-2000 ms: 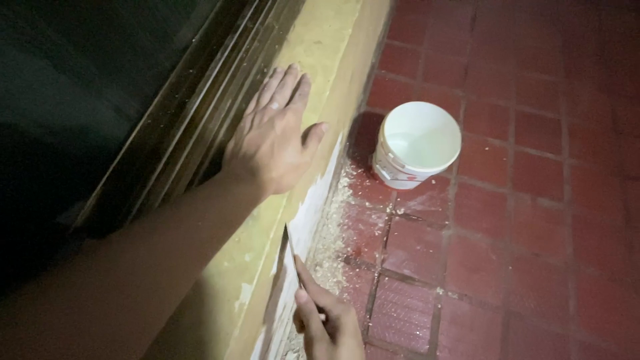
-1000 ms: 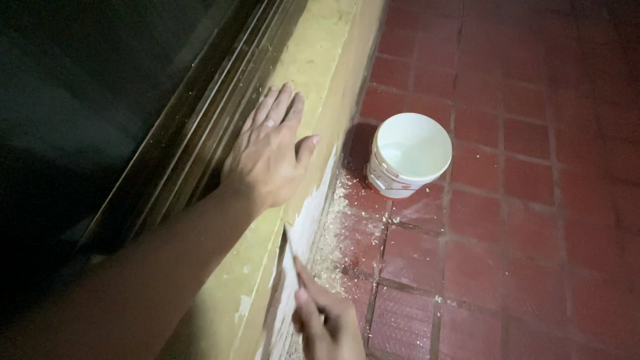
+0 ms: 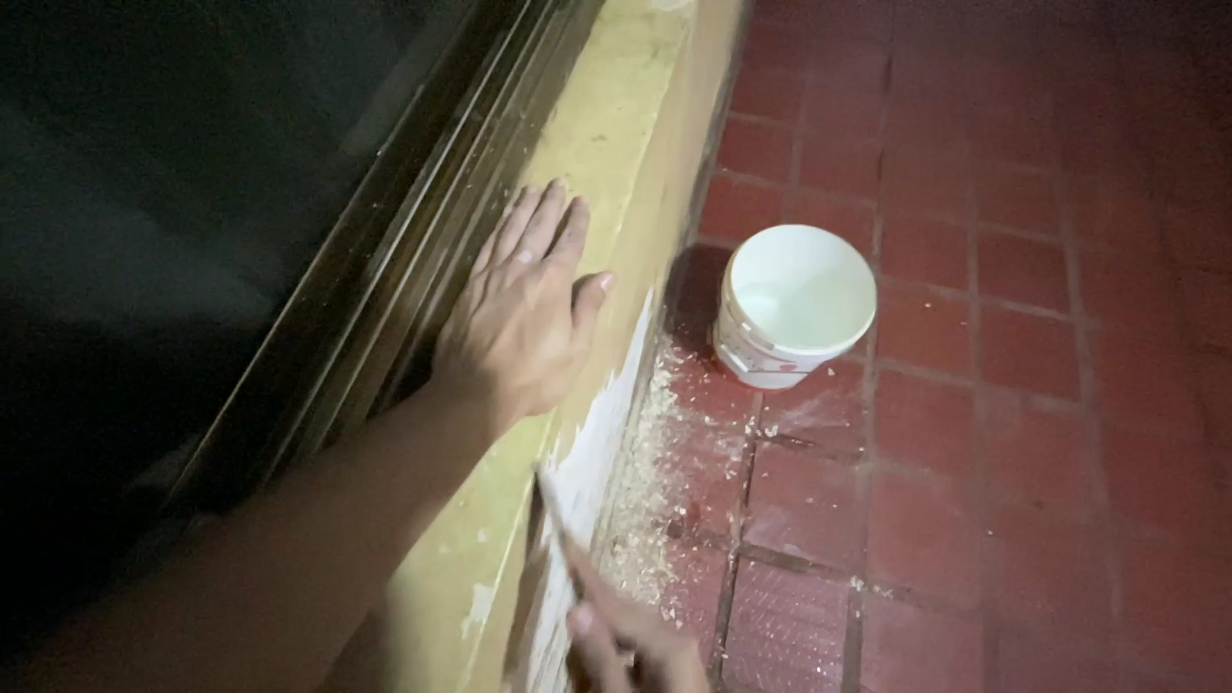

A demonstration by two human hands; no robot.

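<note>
My left hand [image 3: 525, 313] lies flat, palm down, on the yellow painted ledge [image 3: 616, 106], fingers pointing away from me and holding nothing. At the lower middle my right hand [image 3: 635, 645] grips a thin-bladed scraping tool [image 3: 558, 515]; its exact kind is unclear. The tip of the tool rests at the ledge's outer edge, where the side face shows a bare white patch [image 3: 587, 448] with ragged paint borders. Pale paint flakes [image 3: 650, 481] lie in a strip along the foot of this low wall.
A white plastic bucket [image 3: 751, 346] stands upright on the red floor tiles [image 3: 924, 414], right of the wall. Dark frame rails [image 3: 385, 260] run along the ledge's left side, with a dark pane [image 3: 192, 173] beyond them. Scattered flakes reach the nearer tiles.
</note>
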